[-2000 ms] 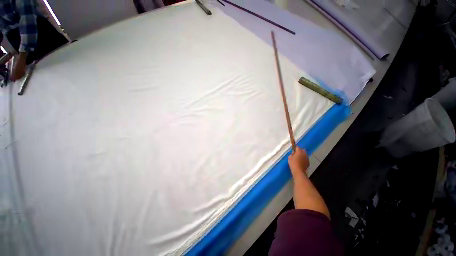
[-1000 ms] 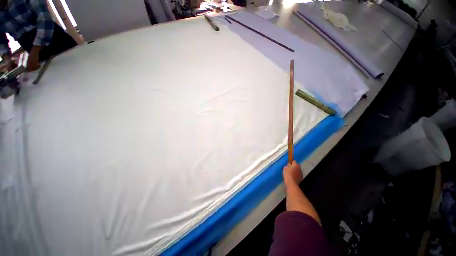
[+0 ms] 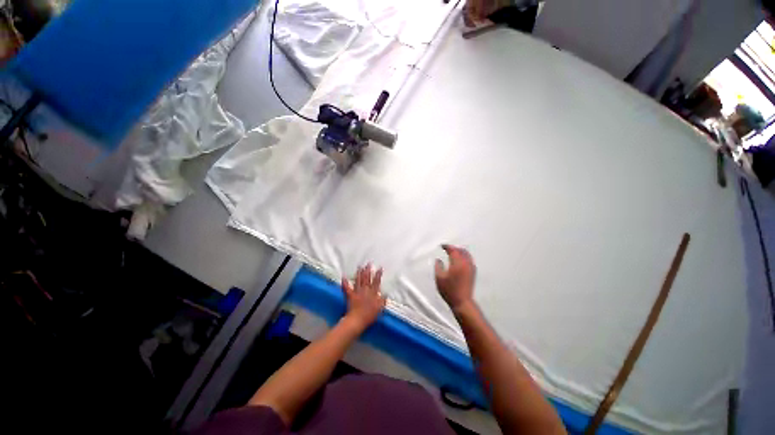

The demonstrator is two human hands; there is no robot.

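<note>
The white fabric ply lies over the lay with small wrinkles near its near edge. The blue sheet shows along that edge. My left hand lies flat on the fabric's near edge, fingers spread, holding nothing. My right hand is over the fabric just right of it, fingers apart and partly curled, with nothing seen in it. The wooden stick lies loose on the fabric at the right. The end cutter stands at the upper left of the ply, its cord running up.
The cutter track with blue clamps passes under the fabric at left. A blue roll and crumpled white fabric are at the upper left. The helper's hand is at the far edge. A dark loop handle is at the near edge.
The view has swung left to the cutter end. My right hand has let go of the stick, which now lies on the fabric. My left hand has come into view on the near edge.
</note>
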